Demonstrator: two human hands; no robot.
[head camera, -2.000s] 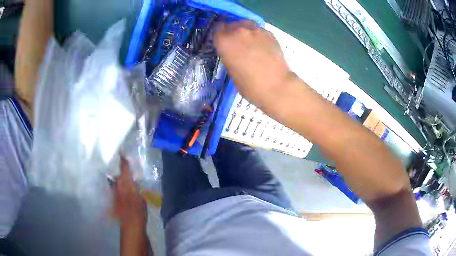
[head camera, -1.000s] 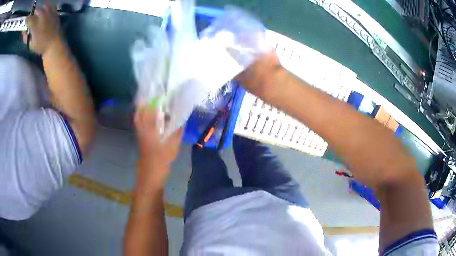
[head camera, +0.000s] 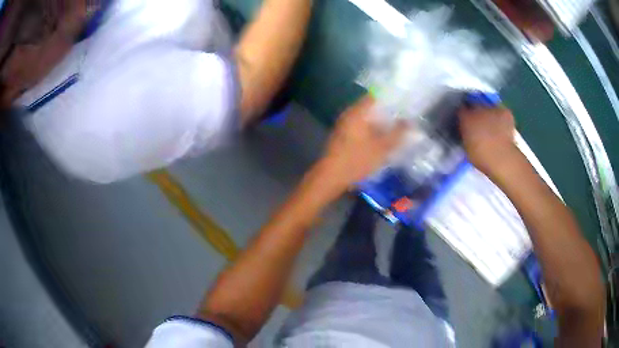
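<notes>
The picture is blurred. Crinkled clear bags (head camera: 434, 58) stand in a pale bunch over the far side of the blue parts bin (head camera: 444, 187). My left hand (head camera: 366, 139) is at the near left edge of the bags, fingers curled against them; its grip looks closed on the bags. My right hand (head camera: 487, 132) is at the bin's right rim, fingers bent down; the blur hides whether it holds anything. Small bagged parts and an orange tool handle (head camera: 402, 205) show inside the bin.
The white parts tray (head camera: 485, 228) lies right of the bin. Curved metal rails (head camera: 560, 88) run along the green bench (head camera: 543, 146). Another worker in a white shirt (head camera: 146, 102) sits close on the left. A further person's hand shows at the top right.
The view has swung, so bin and tray appear further right. The bags have moved from above the near part of the bin to its far side. My right hand has left the bags for the rim.
</notes>
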